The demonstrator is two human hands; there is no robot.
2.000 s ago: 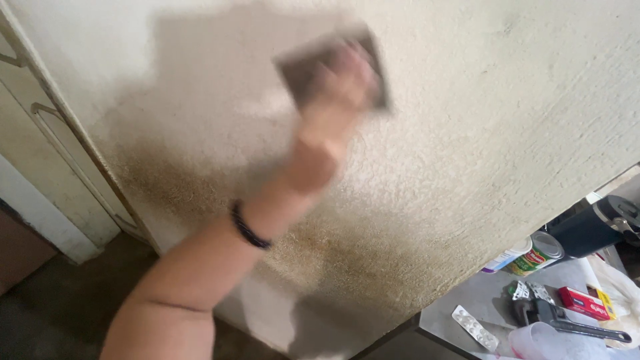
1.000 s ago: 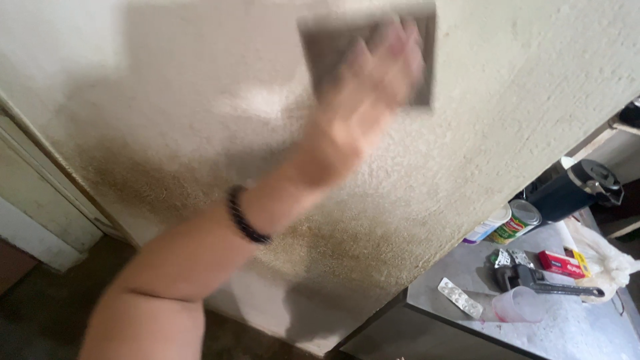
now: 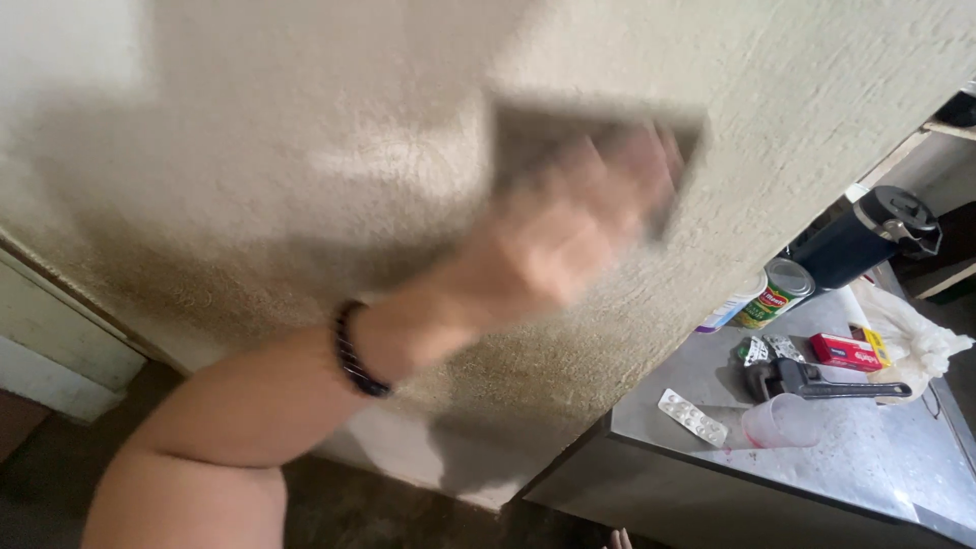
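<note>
My left hand (image 3: 572, 221), blurred, lies over a dark square sheet (image 3: 526, 141) that looks like sandpaper and holds it against the wall (image 3: 412, 252). The fingers are spread across the sheet's right part. A black bracelet circles the wrist. Rough, brownish, stained plaster shows below and left of the hand. At the bottom edge only a few fingertips, apparently of my right hand (image 3: 619, 540), show; what that hand does is hidden.
Right of the wall's slanting edge, a metal countertop (image 3: 686, 366) bears a pipe wrench (image 3: 831, 385), a plastic cup (image 3: 781, 421), a blister pack (image 3: 692, 417), a red box (image 3: 845, 351), a Del Monte can (image 3: 774, 293), a dark flask (image 3: 846, 244) and a plastic bag (image 3: 915, 335).
My left hand stays on the dark sheet, and both appear lower against the wall than a second ago. The fingertips at the bottom edge have come into view.
</note>
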